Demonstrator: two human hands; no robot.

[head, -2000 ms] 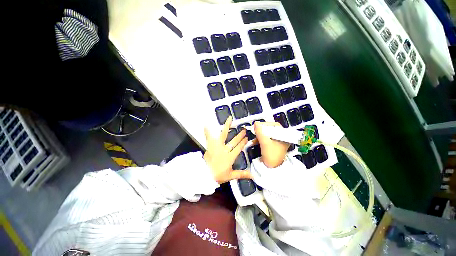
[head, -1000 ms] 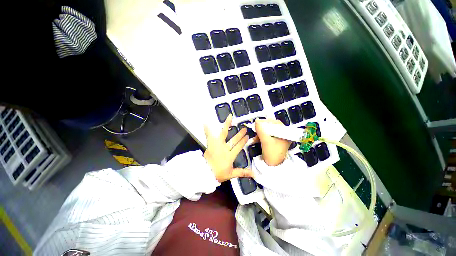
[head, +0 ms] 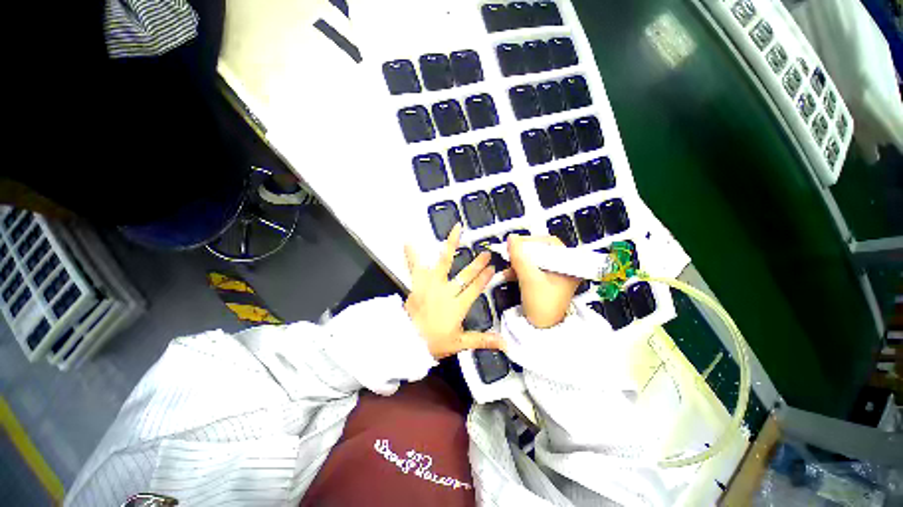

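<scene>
A white blister tray (head: 501, 127) holds two columns of black housings (head: 451, 116) in groups of three. My right hand (head: 545, 287) grips a white dispensing pen (head: 574, 261), its narrow tip over a housing near my left fingers. A green and yellow fitting (head: 618, 271) sits at the pen's rear, with a pale yellow hose (head: 738, 342) looping from it. My left hand (head: 446, 300) lies spread, palm down, over the tray's lower left housings. It holds nothing that I can see. Both hands partly hide the housings under them.
Two black strips (head: 338, 41) lie beyond the tray. A dark green conveyor (head: 683, 149) runs at the right, with another tray (head: 834, 163) across it. Stacked trays (head: 74, 297) and a wheeled chair base (head: 252, 230) are at the left. A box with clear bags (head: 822, 475) is at lower right.
The view has shifted slightly. Both hands stay almost in place on the tray, with the pen still in my right hand. The hose loop hangs a little differently.
</scene>
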